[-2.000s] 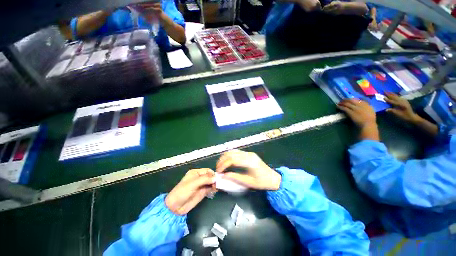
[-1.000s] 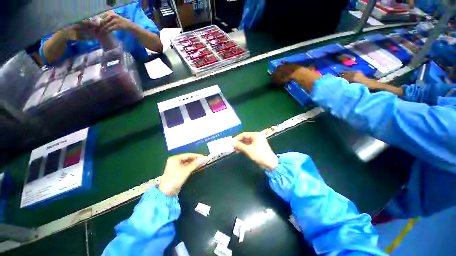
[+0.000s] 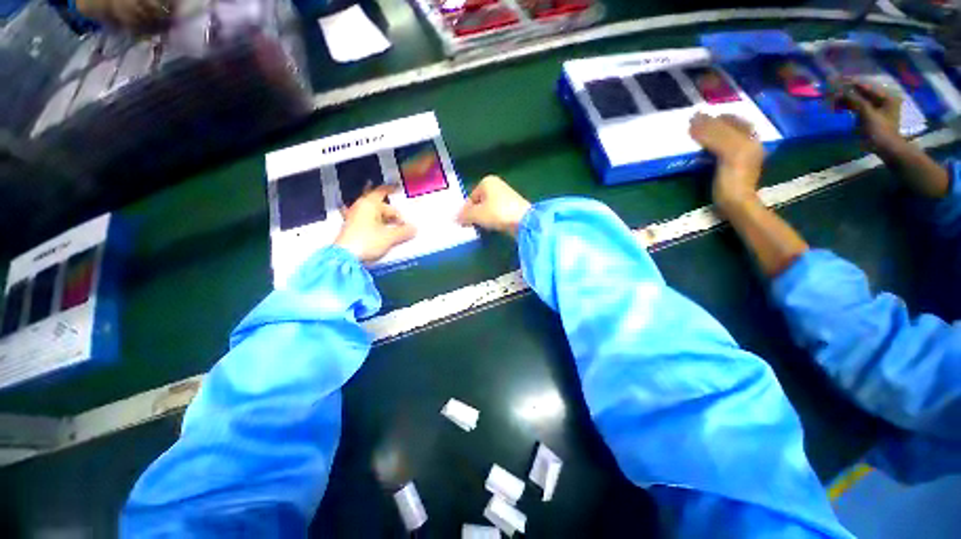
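Note:
A white-faced tablet retail box (image 3: 306, 244) with three device pictures and blue sides lies on the green conveyor belt. My left hand (image 3: 374, 226) rests over its lower middle, fingers bent. My right hand (image 3: 493, 205) is at its right edge, fingers bent together. No label can be made out against the white face, so what the fingertips hold is unclear. Several small white labels or backing pieces (image 3: 461, 414) lie loose on the dark bench below.
Another box (image 3: 53, 305) lies on the belt at left. A neighbour's hand (image 3: 729, 153) touches a box (image 3: 674, 132) at right, with blue boxes beyond. The pale edge rail (image 3: 443, 305) runs under my forearms. Clear stacked trays (image 3: 242, 68) and a red-parts tray (image 3: 506, 23) stand across the belt.
My hands have moved up from the rail onto the box, and the white piece between them no longer shows distinctly. The neighbour's hand now touches a white-faced box.

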